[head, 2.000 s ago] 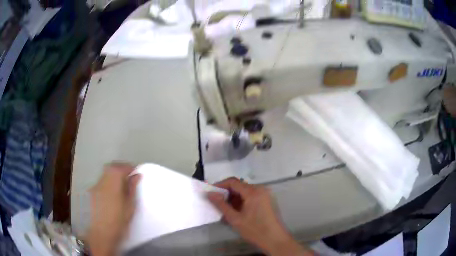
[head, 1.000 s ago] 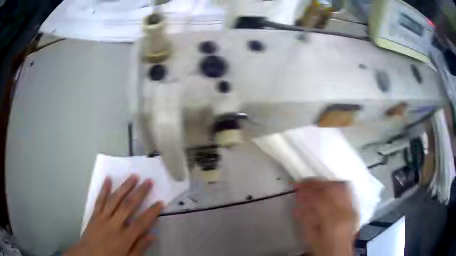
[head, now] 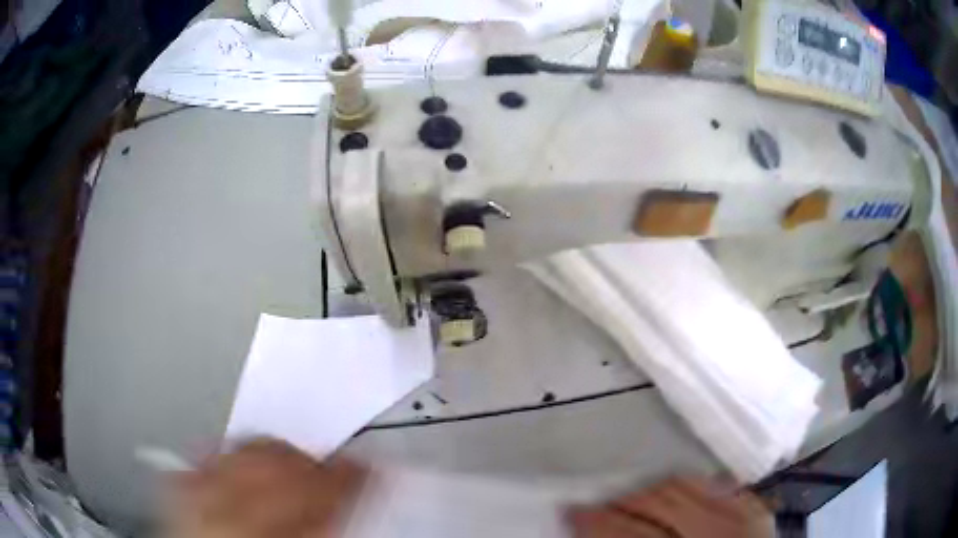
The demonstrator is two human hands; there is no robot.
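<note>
A white cut panel [head: 315, 373] lies flat on the machine bed, its right end at the needle area under the cream sewing machine head [head: 525, 168]. My left hand [head: 268, 489] is blurred at the bottom, over the panel's near edge. My right hand [head: 678, 512] is at the bottom edge, partly cut off. A blurred white strip [head: 462, 510] stretches between both hands, and both hold it. The presser foot is mostly hidden behind the take-up guard [head: 368, 231].
A thick stack of white strips [head: 693, 347] lies under the machine arm, right of the needle. White fabric [head: 231, 63] is draped behind the machine. A control panel [head: 819, 53] is on top at the right. Teal scissor handles [head: 891, 313] lie at the right.
My left hand has moved down from lying flat on the panel. My right hand has come away from the stack, and a strip now spans both hands. The view has shifted.
</note>
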